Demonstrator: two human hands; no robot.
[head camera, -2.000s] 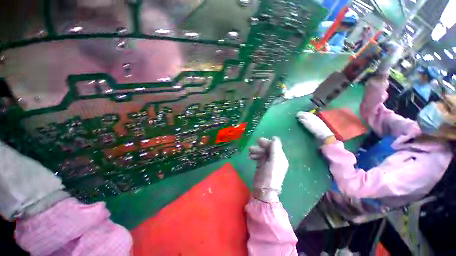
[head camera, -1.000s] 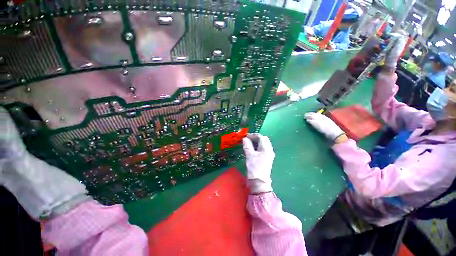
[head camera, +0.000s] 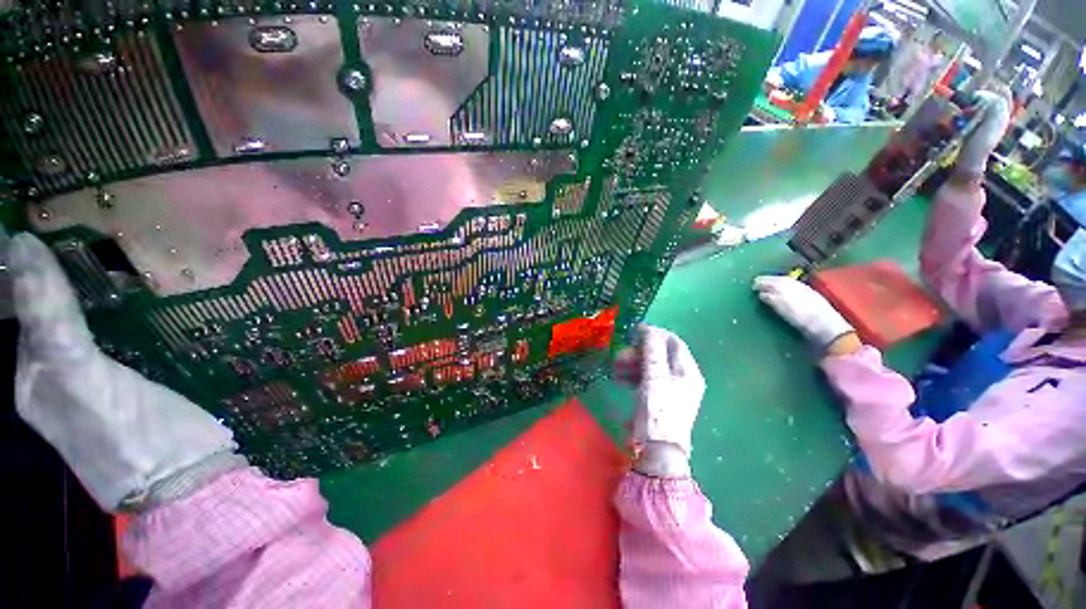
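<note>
A large green circuit board (head camera: 393, 238) stands tilted upright in front of me, its solder side with silvery-pink copper areas facing me. A small red-orange patch (head camera: 584, 333) sits near its lower right corner. My left hand (head camera: 101, 381), in a white glove, holds the board's left edge; its fingertips are partly hidden at the frame's edge. My right hand (head camera: 667, 378), also in a white glove, is at the board's lower right edge with fingers curled near the patch. Whether it grips the edge is unclear. A red-orange foam pad (head camera: 512, 523) lies on the green bench below the board.
At right, a person in a pink coat tilts another board (head camera: 846, 214) with white-gloved hands above a second red-orange pad (head camera: 881, 300). The green bench (head camera: 750, 416) runs between us. People in blue work farther back, near a red post (head camera: 837, 62).
Since two seconds ago my right hand has moved from beside the board to its lower right edge. The view has shifted slightly, and the board now shows more sharply.
</note>
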